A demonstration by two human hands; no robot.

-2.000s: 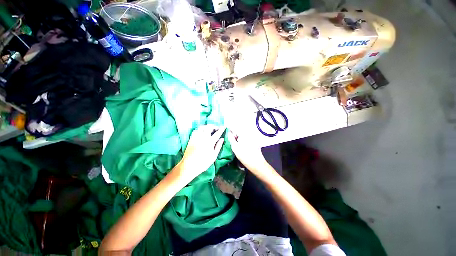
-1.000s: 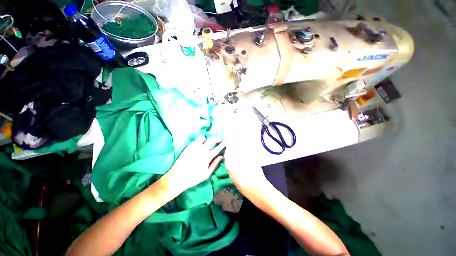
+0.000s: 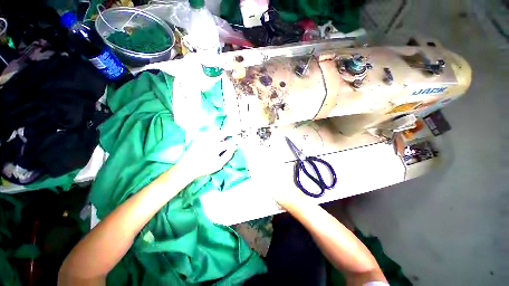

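The bright green garment (image 3: 142, 142) lies over the table's left part and hangs over the front edge. My left hand (image 3: 209, 153) is on its right part, just left of the needle area (image 3: 262, 134), with cloth at its fingers. My right hand (image 3: 268, 181) is over the white table, right of the cloth and apart from my left hand. It is washed out by glare, so its fingers cannot be made out. The dark-handled scissors (image 3: 313, 174) lie on the table right of the needle, blades pointing up-left. The cream JACK machine head (image 3: 357, 86) stands behind them.
A blue-capped dark bottle (image 3: 97, 53), a round basin with green contents (image 3: 137, 39) and a clear bottle (image 3: 203, 36) stand behind the garment. A black cloth heap (image 3: 50, 111) is at left. Dark green cloth lies below at both sides. Grey floor (image 3: 446, 223) is at right.
My hands have moved apart. My left hand is nearer the needle area with the cloth; my right hand is off the garment's edge. White table now shows between them. The view has shifted.
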